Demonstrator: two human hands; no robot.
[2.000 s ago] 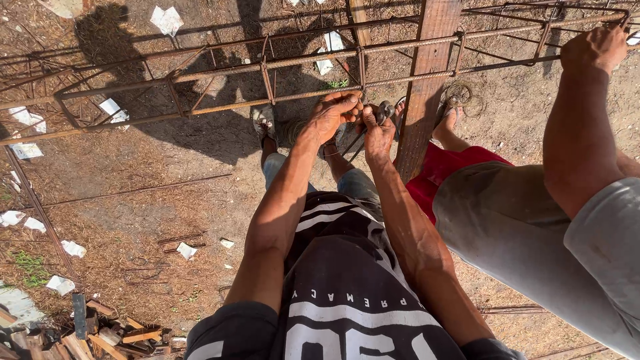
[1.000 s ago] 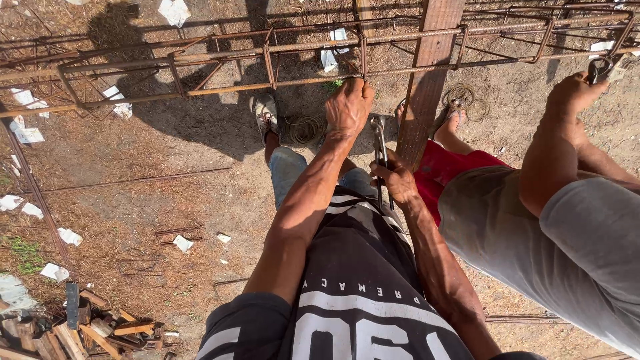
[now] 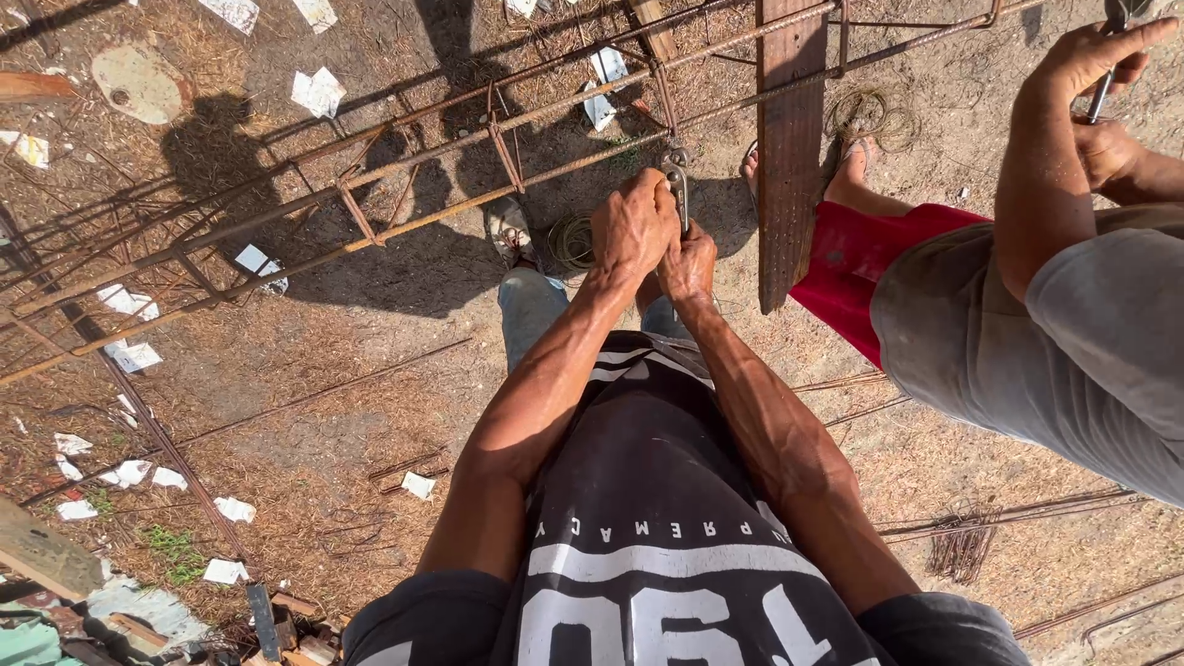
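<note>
My left hand [image 3: 635, 222] is closed around the upper part of metal pincers [image 3: 681, 190], close beneath a rebar cage [image 3: 546, 171] of long rods and bent stirrups. Just below it, my right hand [image 3: 689, 265] grips the handles of the same pincers. The jaws meet the near rod by a stirrup [image 3: 664, 97]; whether wire is between them cannot be told. The cage crosses a dark wooden plank [image 3: 788, 157].
A co-worker's hands [image 3: 1101, 102] hold a metal tool at the upper right. Coiled wire [image 3: 571, 240] lies by my foot, another coil [image 3: 869, 118] beyond the plank. Scrap wood [image 3: 296, 638] is at lower left, short rods [image 3: 962, 546] at lower right.
My left hand has moved from the rod onto the pincers, which my right hand alone held lower a second ago. The pincers are now up at the cage. The view has shifted and tilted.
</note>
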